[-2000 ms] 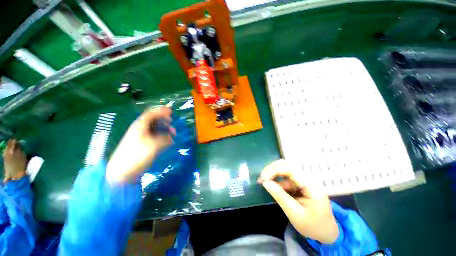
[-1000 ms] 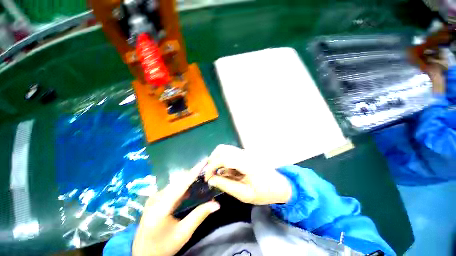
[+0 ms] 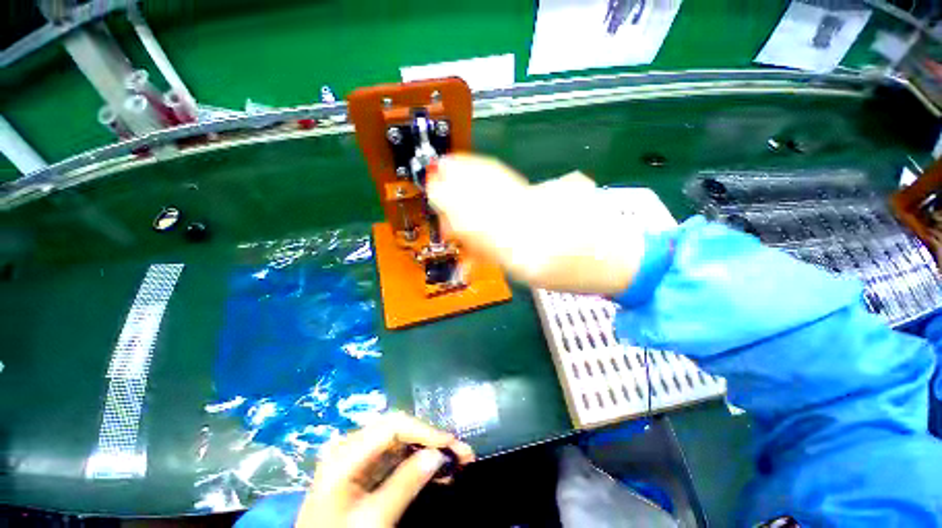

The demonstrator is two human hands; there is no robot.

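The toggle-clamp press (image 3: 439,304) stands upright on its orange base, its metal linkage in front of the orange plate. My right hand (image 3: 496,217) is blurred and closed around the red press handle, of which only a small red bit shows. A small black jig nest (image 3: 442,270) sits under the linkage. My left hand (image 3: 377,474) is at the bench's front edge, its thumb and fingers closed on a small dark round housing (image 3: 446,464).
The white foam parts tray (image 3: 609,371) lies partly under my right arm. A blue film in a clear bag (image 3: 294,340) lies left of the press, a gridded strip (image 3: 134,361) farther left. A clear blister tray (image 3: 826,232) is at right. Loose dark rounds (image 3: 196,231) lie at back left.
My hands have parted from working together. My right hand has moved up and forward to the press handle; my left stays low with the housing. The camera view has shifted, showing more of the back.
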